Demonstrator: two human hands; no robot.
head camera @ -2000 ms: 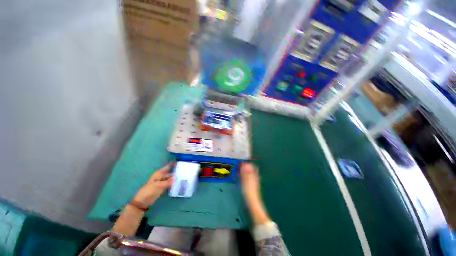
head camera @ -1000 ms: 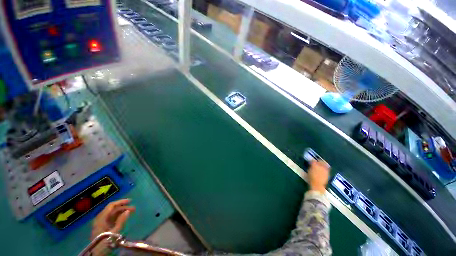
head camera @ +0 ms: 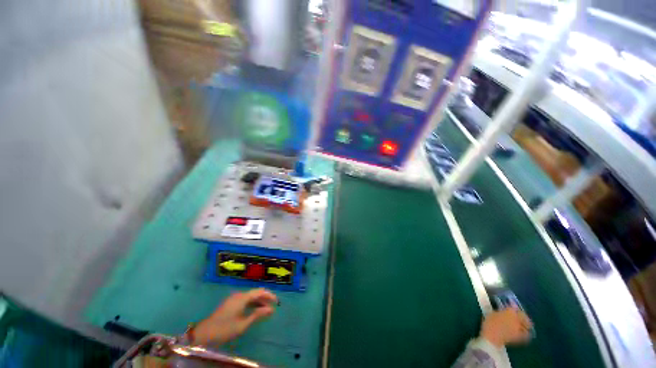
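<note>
One device housing, dark with a pale frame, sits on the orange fixture nest on the perforated plate. My left hand is in front of the blue base, fingers curled and apart, holding nothing. My right hand is over the conveyor at the lower right, blurred, with its fingers at another housing. That housing shows just beyond the fingertips, and the grip is partly hidden by the hand.
The blue press head stands behind the nest. The control panel with a lit red button is to its right. A white post rises beside the conveyor. More housings lie farther up the belt. A grey panel is at left.
The view has swung back left from the conveyor to the press. My right hand is still out over the belt at a housing. The pale housing my left hand held two seconds ago is gone from it.
</note>
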